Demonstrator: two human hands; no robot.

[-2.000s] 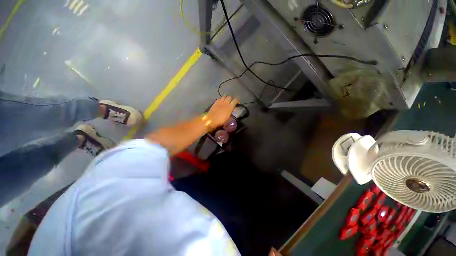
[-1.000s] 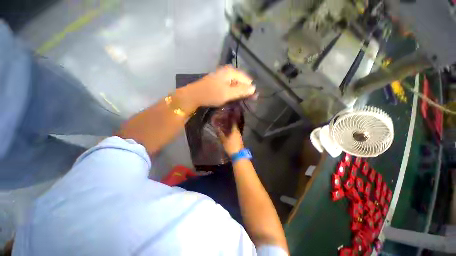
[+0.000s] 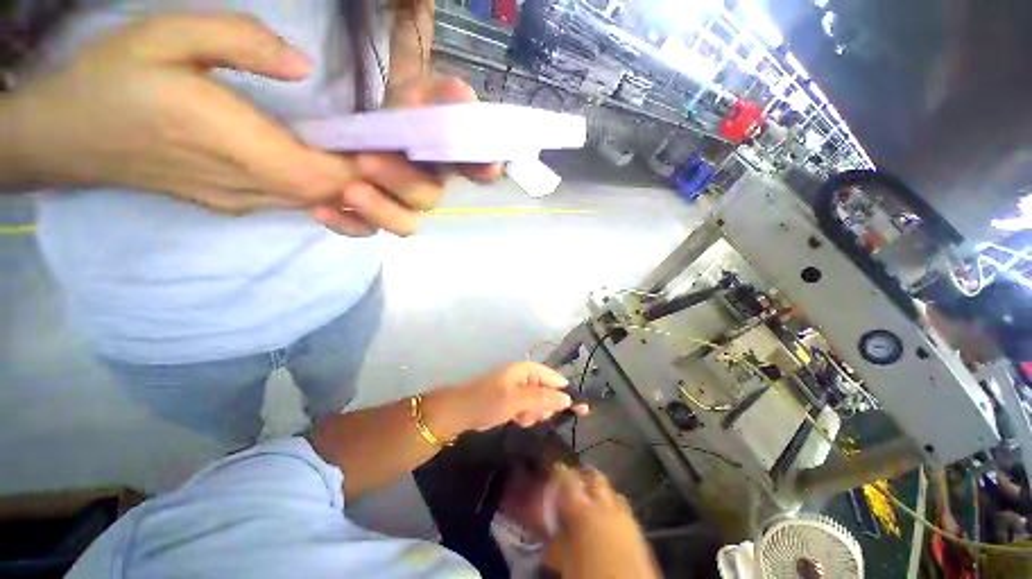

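Observation:
A dark bag (image 3: 458, 500) is open low in the middle, below the bench frame. My left hand (image 3: 521, 396), with a gold bracelet, is at the bag's upper edge with its fingers closed on dark material there. My right hand (image 3: 583, 515) is blurred and reaches from the bottom edge to the bag's opening. Its fingertips and anything in them cannot be made out. The contents of the bag are dark and unclear.
Another person stands close at upper left, their hands holding a flat pale object (image 3: 453, 130). A grey machine frame (image 3: 724, 418) is at right. A white fan (image 3: 809, 554) is at the bottom right. A dark box edge (image 3: 68, 503) shows at lower left.
The view has tilted up, bringing the other person's hands and the production hall into sight. The red components have left the view. My hands remain at the bag.

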